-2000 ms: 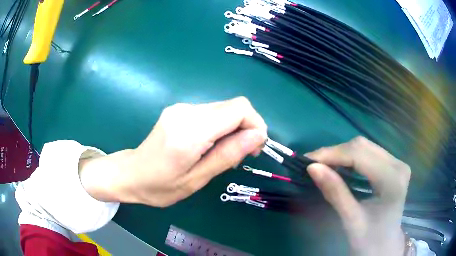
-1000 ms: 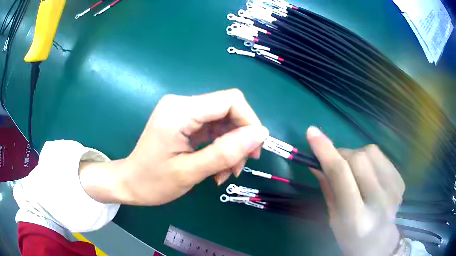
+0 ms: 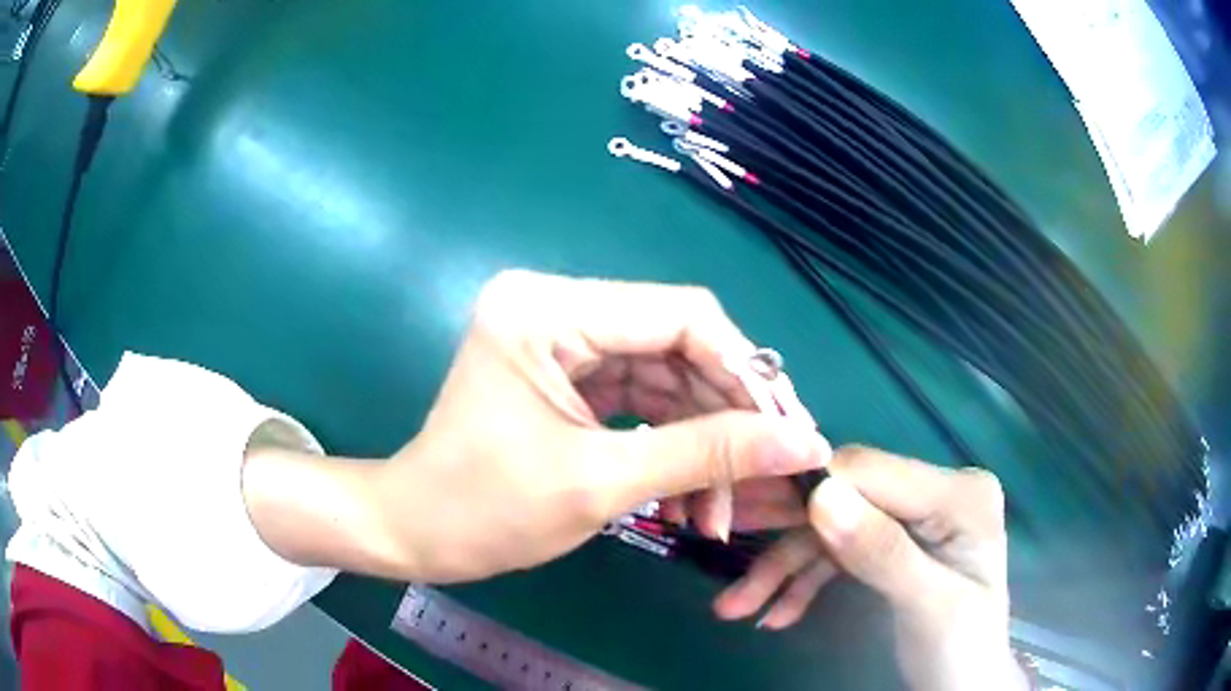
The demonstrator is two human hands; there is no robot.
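My left hand (image 3: 581,432) pinches a cable lead near its end; a ring terminal (image 3: 767,361) and part of a white marker sleeve (image 3: 772,396) show above the fingertips. My right hand (image 3: 898,540) pinches the black wire just beside the left fingertips. Several other leads lie below the hands, with white marker sleeves (image 3: 643,540) and red bands partly hidden behind the left hand. Whether one or two leads are held cannot be told.
A large fanned bundle of black cable leads (image 3: 918,203) lies at upper right. A yellow heat gun handle (image 3: 124,47) with its black cord is at upper left. A steel ruler (image 3: 500,655) lies at the near edge. White paper (image 3: 1127,108) is at upper right.
The left hand has moved right and closed over the sleeves, and the ring now shows above its fingers. The right hand has come in against it. The view has shifted slightly.
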